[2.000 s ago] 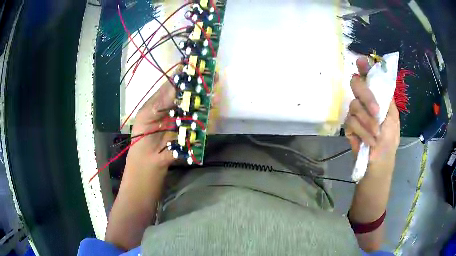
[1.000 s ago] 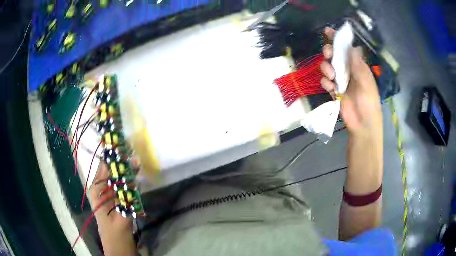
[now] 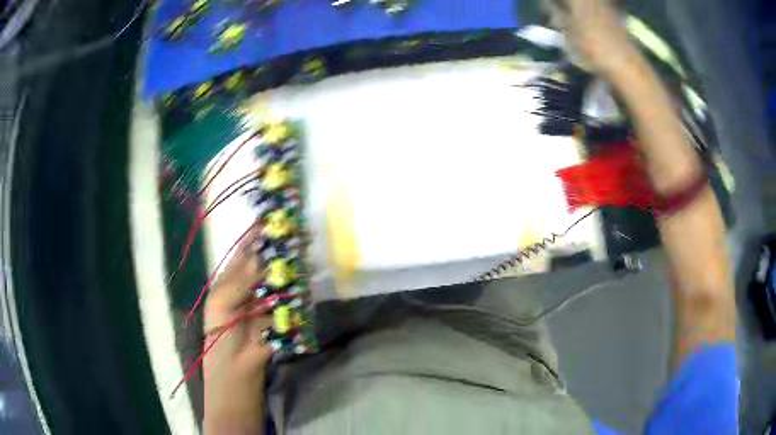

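My left hand (image 3: 236, 289) holds a long green circuit board strip (image 3: 281, 225) from its left side, at the left edge of the white work board (image 3: 425, 170). The strip stands lengthwise away from me, with yellow blocks along it. Red and dark lead wires (image 3: 217, 200) trail from it to the left. My right hand (image 3: 587, 25) is blurred at the top right edge of the picture, partly cut off, with the arm stretched forward. Whether its fingers hold anything cannot be told. The white cloth-like item does not show clearly.
A red wire bundle (image 3: 604, 178) lies under my right forearm, with a black wire bundle (image 3: 555, 102) beyond it. A blue sheet (image 3: 340, 42) with small loose boards (image 3: 230, 36) lies at the back. A black coiled cord (image 3: 519, 255) crosses the board's front right.
My right hand has moved from the right side, where it held a white item, forward to the top edge. The coiled cord now stretches over the board. My left hand still holds the strip.
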